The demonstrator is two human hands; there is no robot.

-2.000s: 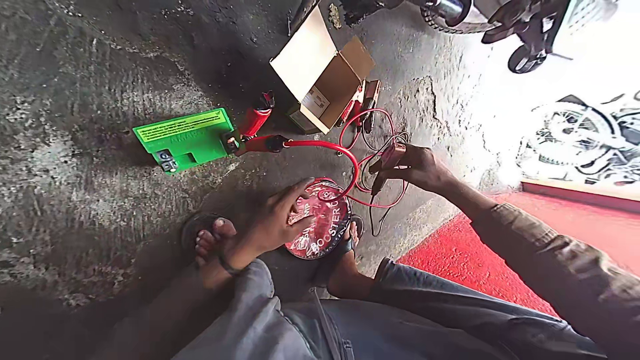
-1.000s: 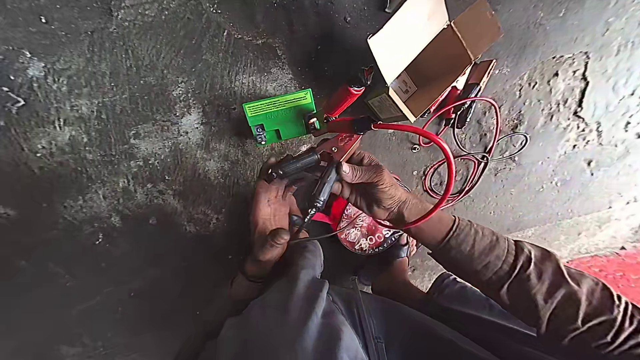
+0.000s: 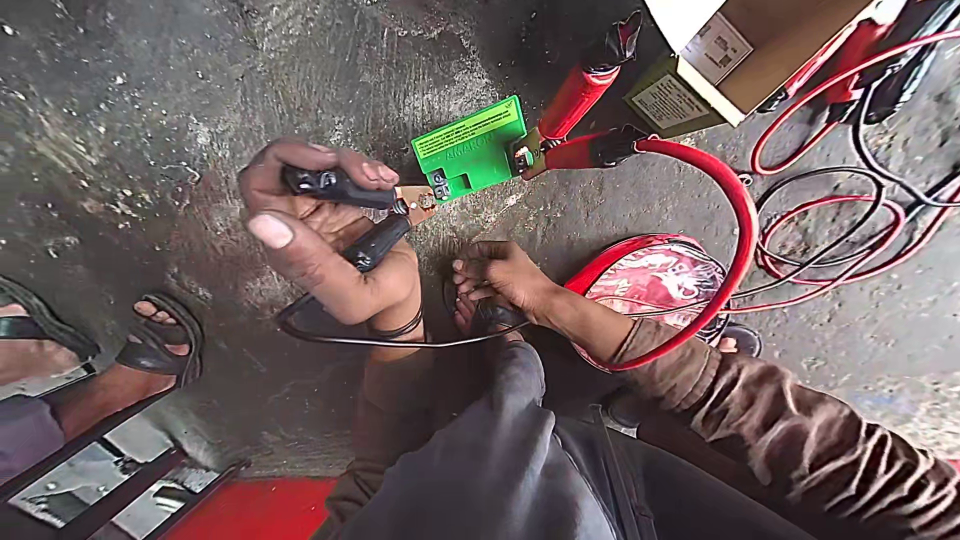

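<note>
My left hand [image 3: 337, 232] grips the black handles of a battery clamp [image 3: 367, 199], whose copper-coloured jaws touch the near terminal of a green battery [image 3: 476, 157]. At the battery's other terminal sits a red-handled clamp [image 3: 574, 124] with a thick red cable [image 3: 739, 202]. My right hand [image 3: 502, 277] is low beside my foot, fingers loosely bent, with nothing seen in it. A thin black cable [image 3: 420, 343] passes below both hands.
A round red bag [image 3: 645, 277] lies right of my right hand. An opened cardboard box [image 3: 780, 37] and coiled red and black cables [image 3: 832, 217] are at the right. Another person's sandalled foot [image 3: 161, 341] is at the left, near a metal frame [image 3: 105, 480].
The black-handled clamp was between both hands a second ago; now my left hand alone holds it at the battery. My right hand has let go of it. The view has moved closer.
</note>
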